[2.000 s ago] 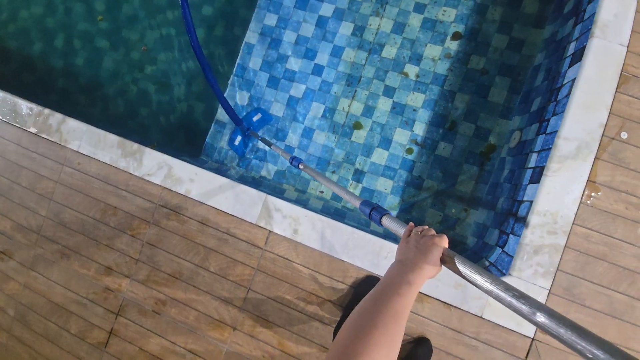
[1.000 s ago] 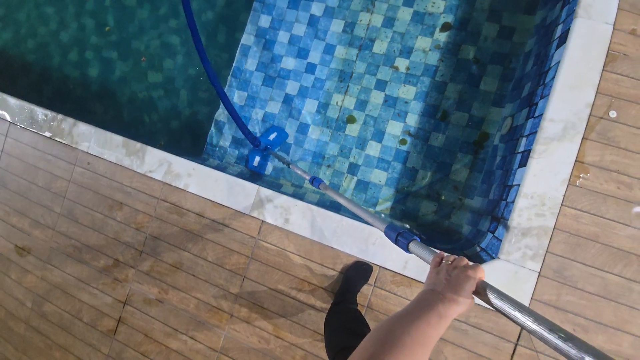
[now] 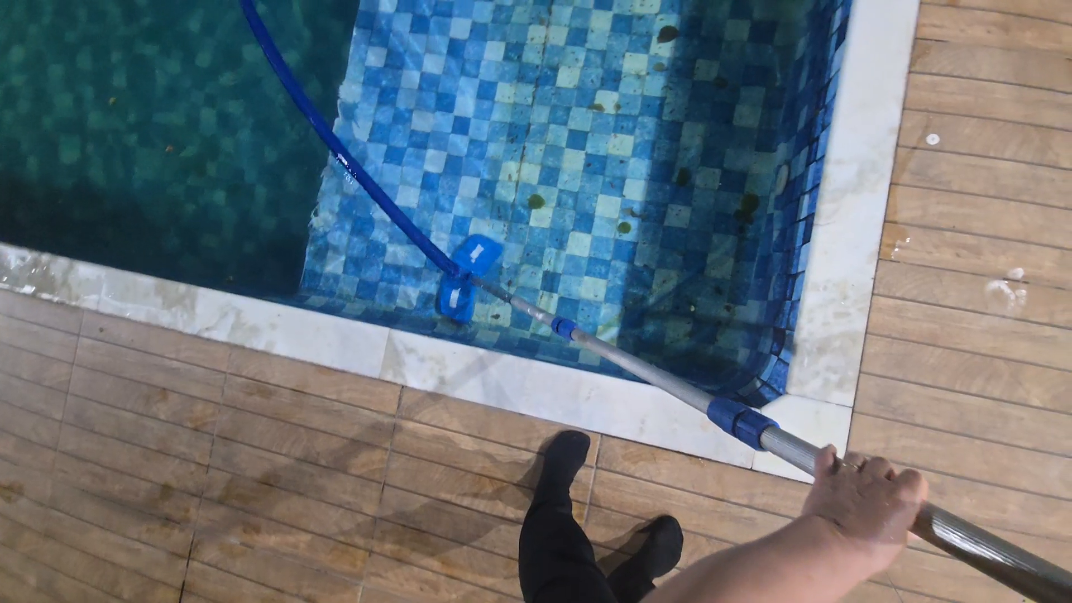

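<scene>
My left hand (image 3: pixel 867 502) is closed around a metal telescopic pole (image 3: pixel 649 364), just behind its blue locking collar (image 3: pixel 741 423). The pole slopes from the lower right over the pool's stone edge into the water. At its far end a blue pool vacuum head (image 3: pixel 469 280) with two wing-like parts lies over the blue mosaic tiles, near the pool wall. A blue hose (image 3: pixel 314 121) runs from the head toward the top left. My right hand is out of view, and so is the rear end of the pole.
A pale stone coping (image 3: pixel 293 331) borders the pool and turns at the corner on the right. Deeper green water (image 3: pixel 167 126) lies left of the shallow ledge (image 3: pixel 461 109). Dark leaf-like spots (image 3: pixel 748 205) dot the ledge. My dark-covered feet (image 3: pixel 569 452) stand on wood-look decking (image 3: pixel 293 469).
The vacuum head has moved right along the ledge, away from the deep side. My left hand and the pole have moved right with it, the grip kept.
</scene>
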